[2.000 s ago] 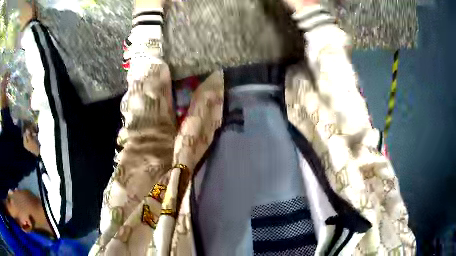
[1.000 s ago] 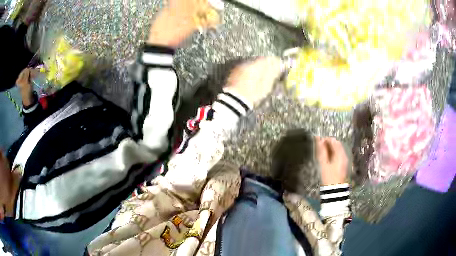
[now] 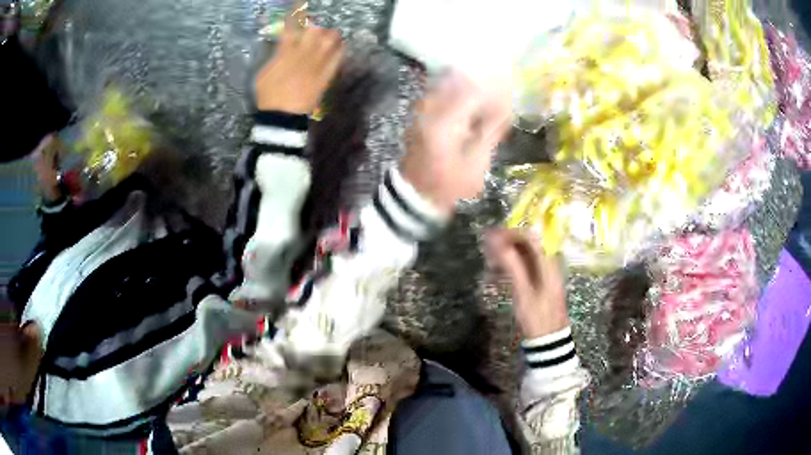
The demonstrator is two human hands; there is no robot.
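My left hand (image 3: 455,133) is blurred over the table, at the lower edge of a white rectangular bag or sheet (image 3: 480,31); I cannot tell if it holds anything. My right hand (image 3: 532,277) is below and to the right of it, fingers bent, close to the lower left edge of the yellow pile; nothing clear shows in it, though a see-through bag could be hidden by blur. The pile of clear bags with yellow pieces (image 3: 640,124) lies to the right of both hands. A clear bag with pink contents (image 3: 702,302) lies below the pile.
On the left, a person in a black-and-white jacket reaches over the speckled table (image 3: 187,80) with one hand (image 3: 298,71); yellow pieces in clear wrap (image 3: 116,138) are near their other hand. A purple flat thing (image 3: 772,333) is at the right table edge. More pink bags lie far right.
My left hand has moved slightly up beside the white bag. My right hand has moved left and is nearer the yellow pile. The view has shifted, so the pile and pink bag sit lower.
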